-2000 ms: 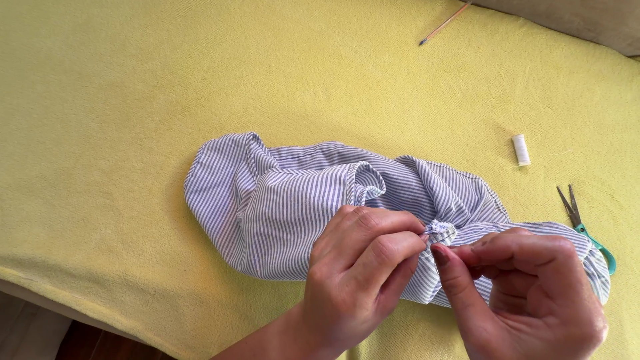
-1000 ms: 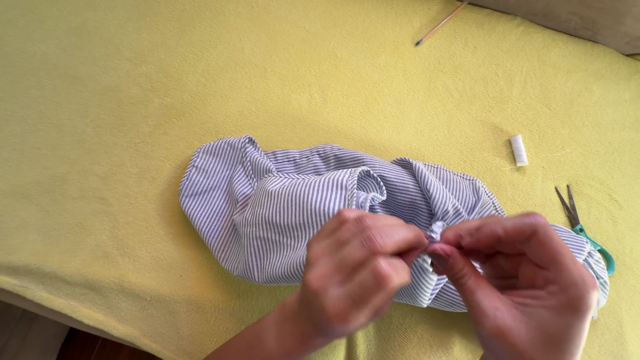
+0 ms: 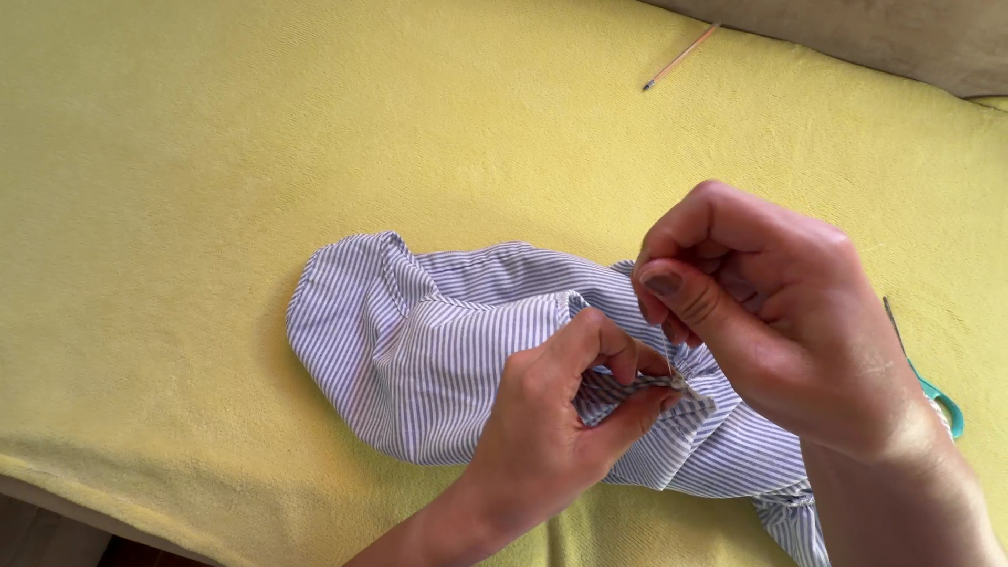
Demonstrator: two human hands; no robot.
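Observation:
A blue-and-white striped cloth garment [image 3: 465, 354] lies bunched on the yellow cover. My left hand [image 3: 567, 402] pinches a gathered fold of it between thumb and fingers. Above and to the right of that fold, my right hand [image 3: 748, 315] is raised, thumb against the curled fingers. A thin pale thread [image 3: 668, 353] runs from its fingertips down to the pinched fold. Whether a needle is between those fingers cannot be seen. Behind my right wrist, teal-handled scissors [image 3: 941, 402] are partly hidden.
A yellow fleece cover [image 3: 197, 157] spreads under everything. Near its far edge lies a thin orange stick with a dark tip [image 3: 681, 57]. A brown cushioned surface [image 3: 866, 31] borders the top right. At the lower left the cover's edge drops toward a dark floor [image 3: 47, 528].
My right hand has moved up from the fold, and thread now shows stretched below it. My left hand still pinches the cloth. The white thread spool seen earlier at right is now out of sight.

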